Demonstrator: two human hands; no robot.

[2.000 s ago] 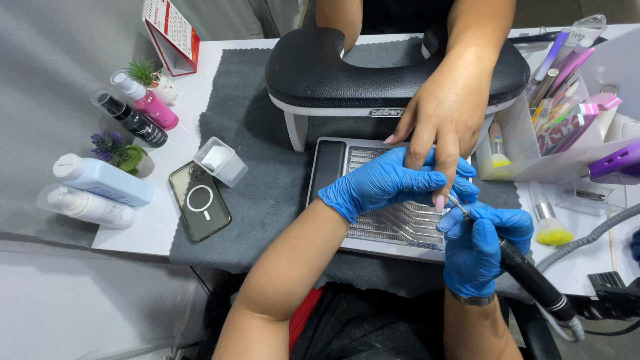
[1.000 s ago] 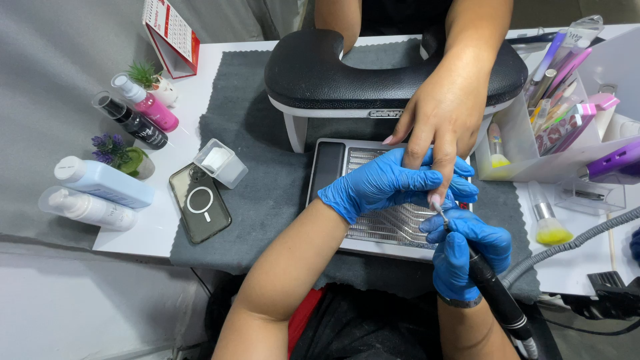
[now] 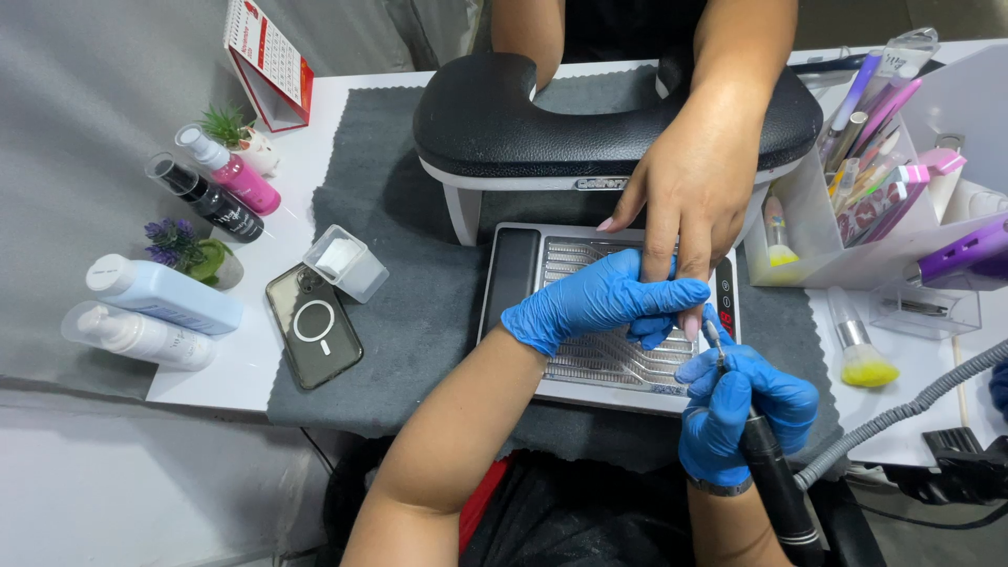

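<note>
In a blue glove, my left hand (image 3: 606, 299) grips a finger of another person's hand (image 3: 693, 189), which reaches over a black padded armrest (image 3: 551, 142). My right hand (image 3: 740, 402), also gloved in blue, holds a black electric nail drill (image 3: 776, 480) like a pen. The drill's pale bit (image 3: 713, 331) is close beside the nail of the held finger; whether they touch I cannot tell. Both hands are over a nail dust collector (image 3: 614, 346) with a metal grille and a lit red display. A grey corrugated cord or hose (image 3: 890, 413) runs at the right.
Left stand several bottles (image 3: 224, 209), two small potted plants (image 3: 224, 264) and a desk calendar (image 3: 272, 71). A phone (image 3: 315, 327) and a small plastic container (image 3: 346, 264) lie on the grey mat (image 3: 394, 346). At right are an organizer of nail tools (image 3: 827, 264) and a yellow-tipped brush (image 3: 866, 354).
My right hand and the drill have shifted slightly. The bit points at the nail from a somewhat different place. My left hand still holds the other person's finger.
</note>
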